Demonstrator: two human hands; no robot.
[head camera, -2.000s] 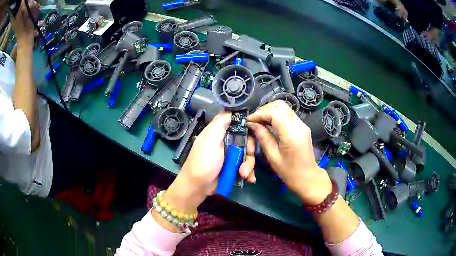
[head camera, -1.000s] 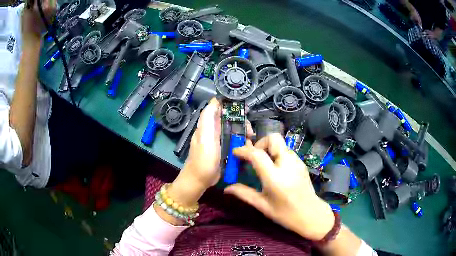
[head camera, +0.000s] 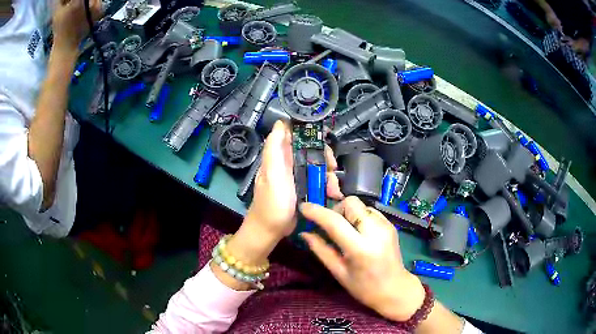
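An open fan unit (head camera: 308, 92) is held upright in front of me, its round spoked head at the top. A green circuit board (head camera: 308, 135) sits at its neck. A blue battery (head camera: 316, 183) lies along the handle below the board. My left hand (head camera: 278, 186) is wrapped around the handle, palm on its left side and fingertips showing on the right. My right hand (head camera: 367, 254) is at the lower end of the battery, thumb and index finger by it; the contact is partly hidden by the fingers.
Fan units (head camera: 390, 126) with blue batteries lie heaped on the green worktop (head camera: 147, 155) around the held unit. A pale edge strip separates the dark green belt (head camera: 392, 26) behind. A neighbouring worker's arm (head camera: 55, 98) is at left; another person's hands are at top right.
My right hand has moved from the circuit board down to the battery's lower end. The battery has turned from slanted to nearly in line with the handle. My left hand still holds the unit.
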